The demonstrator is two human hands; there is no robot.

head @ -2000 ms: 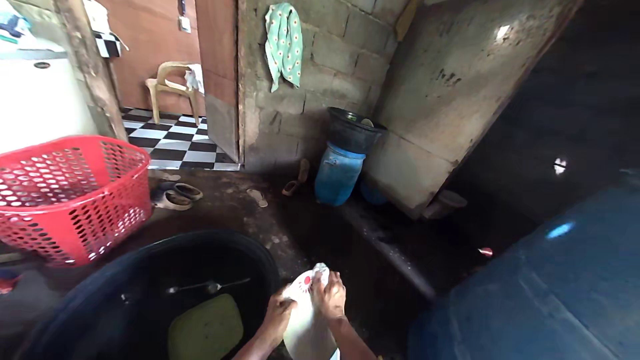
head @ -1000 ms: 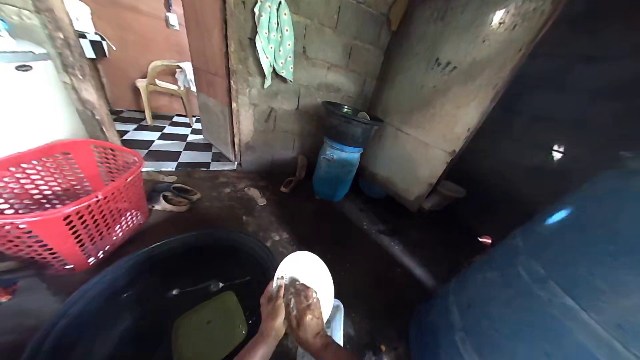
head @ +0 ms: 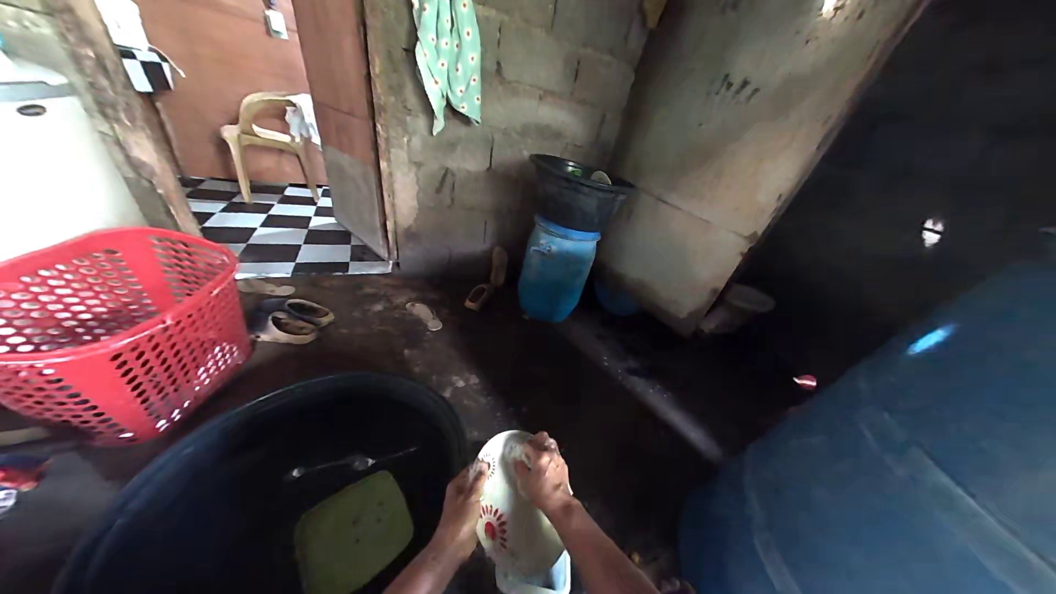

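A white plate with red flower prints (head: 516,536) is tilted up between my hands, low in the middle of the view. My left hand (head: 466,495) grips its left edge. My right hand (head: 543,472) presses on the upper right of its face, with something whitish, perhaps suds, at the fingers. Below the plate, partly hidden by it, is a pale container (head: 561,575). To the left stands a large dark basin (head: 289,396), in which a yellow-green square piece (head: 355,532) and cutlery, seemingly a spoon (head: 363,464), lie.
A red perforated plastic basket (head: 177,346) stands at the left, with shoes (head: 289,322) beside it. A blue drum (head: 557,268) carries a black basin (head: 577,194) by the block wall. A large blue tank (head: 899,462) fills the lower right.
A second ago the plate's plain round side was up with both hands in front of it; now its flowered face shows. My left hand has moved to the plate's edge.
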